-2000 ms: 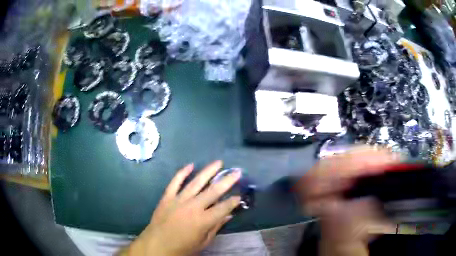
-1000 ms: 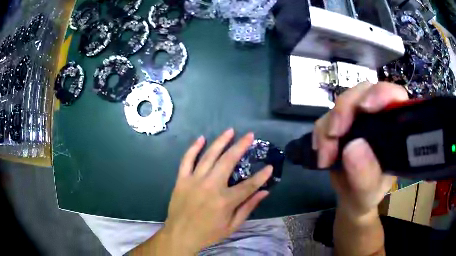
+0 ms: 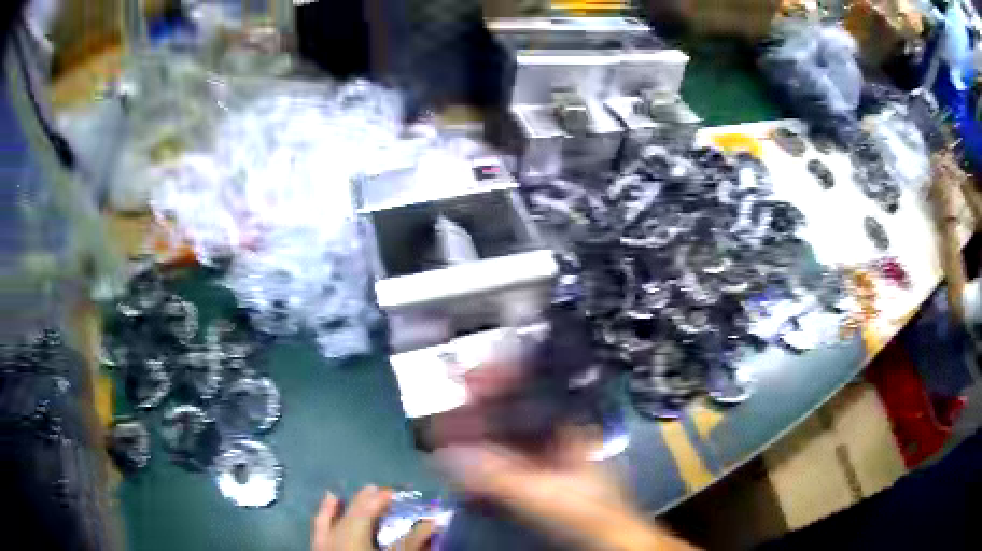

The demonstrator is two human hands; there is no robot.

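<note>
My left hand [image 3: 355, 524] is cut off by the bottom edge; its fingers rest around a shiny ring board [image 3: 405, 518] on the green mat. My right hand [image 3: 506, 431] is strongly blurred, at the front of the white screw feeder [image 3: 465, 280]. It holds the dark electric screwdriver [image 3: 555, 377], also blurred; its tip cannot be made out. A pale disc [image 3: 249, 474] lies on the mat at the left, with several dark ring boards [image 3: 188, 436] behind it.
A large heap of clear plastic pieces [image 3: 291, 194] lies behind and left of the feeder. A pile of dark ring assemblies [image 3: 689, 269] is to its right. Two more feeders [image 3: 592, 97] stand behind. Cartons [image 3: 840, 457] are below the bench edge at the right.
The view has swung up and to the right, showing more of the bench. My right hand with the screwdriver has moved from beside the ring board to the feeder's front.
</note>
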